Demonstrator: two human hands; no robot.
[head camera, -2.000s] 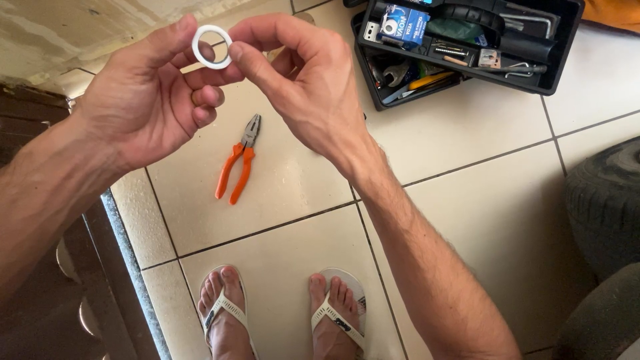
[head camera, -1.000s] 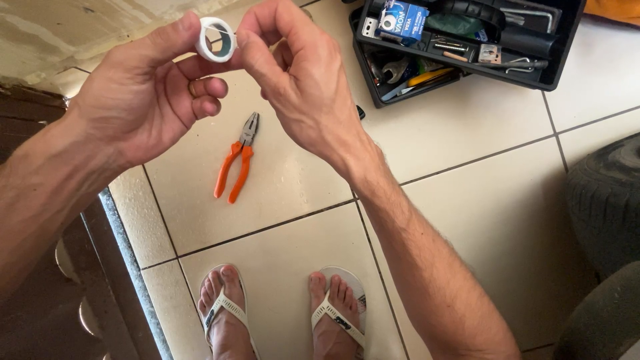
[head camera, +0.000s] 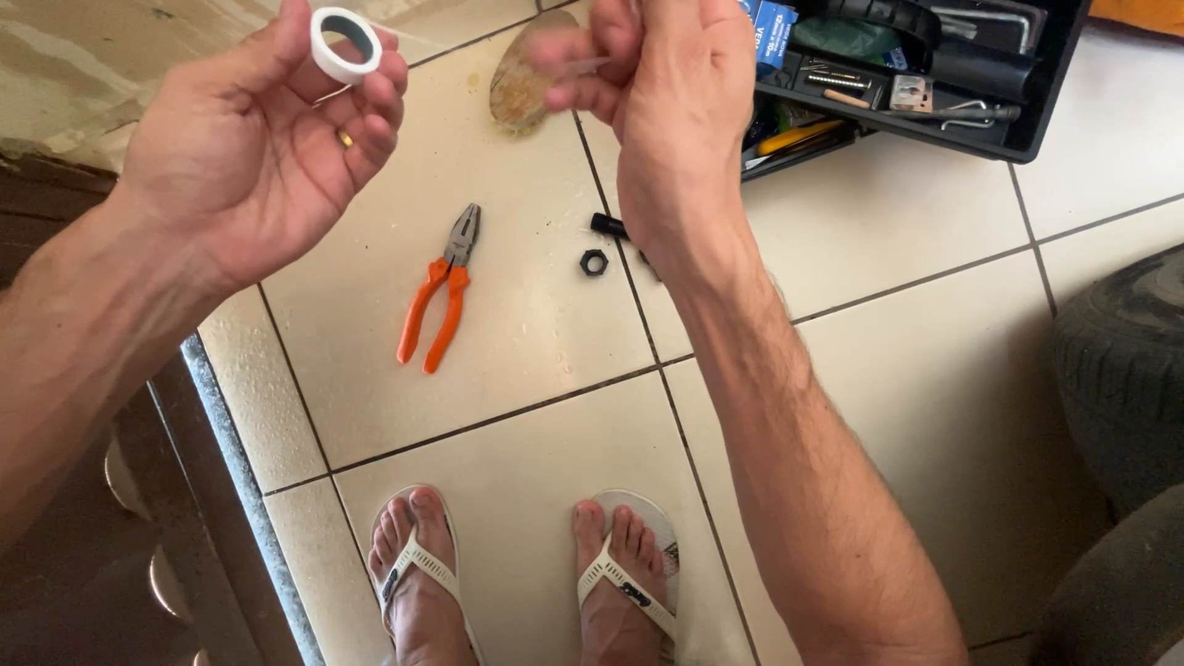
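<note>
My left hand (head camera: 277, 148) is raised at the upper left, with a small roll of white tape (head camera: 346, 69) pinched between thumb and fingers. My right hand (head camera: 671, 102) is at the top centre, apart from the roll. A thin whitish strip (head camera: 589, 65) shows at its blurred, curled fingers, and the top edge cuts off part of the hand. Below and between the hands, combination pliers with orange handles (head camera: 437, 310) lie on the tiled floor. A black plastic nut (head camera: 594, 263) and a black cylindrical part (head camera: 608, 225) lie near my right wrist, which partly hides the cylindrical part.
An open black toolbox (head camera: 990, 148) with hex keys, bits and a yellow-handled tool stands at the upper right. A tire (head camera: 1124, 370) is at the right edge. A brownish oval object (head camera: 518, 88) lies behind my right fingers. My feet in flip-flops (head camera: 421, 564) stand below.
My right hand has moved away from the white roll, to the right. The roll stays in my left hand. The brown oval object and the black nut have come into sight.
</note>
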